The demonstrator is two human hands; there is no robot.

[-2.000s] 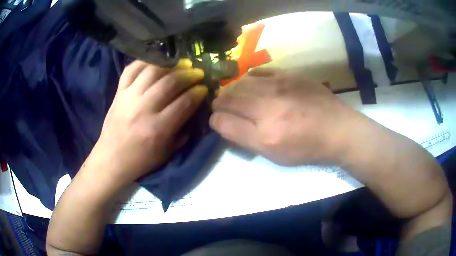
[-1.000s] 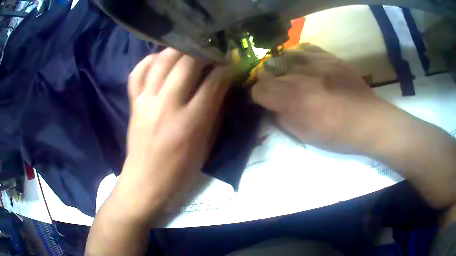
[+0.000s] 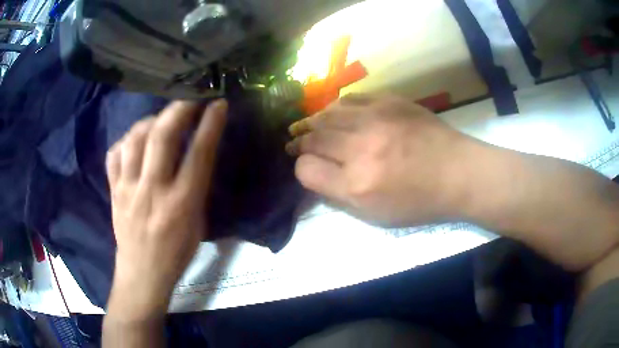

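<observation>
The dark navy garment piece [image 3: 248, 183] lies under the sewing machine head [image 3: 156, 47] and spreads left in folds. Its lower corner rests on the white tabletop. My left hand [image 3: 159, 187] lies palm down on the garment, thumb apart from the fingers, fingertips just below the head. My right hand [image 3: 383, 160] is at the garment's right edge with curled fingers, thumb and fingertips closed on the edge. The presser foot and needle area is dark, and the needle point cannot be made out.
Orange-red tape [image 3: 326, 88] is stuck on the cream machine bed [image 3: 407, 54] beside the head. Navy fabric strips [image 3: 485, 61] lie at upper right. A thin dark tool [image 3: 597, 102] lies at the right edge. The white tabletop [image 3: 326, 262] curves along the near side.
The view has shifted. My left hand has moved back from the needle area and lies flatter, with the thumb apart. The garment's lower corner is more rumpled. My right hand remains at the garment's edge.
</observation>
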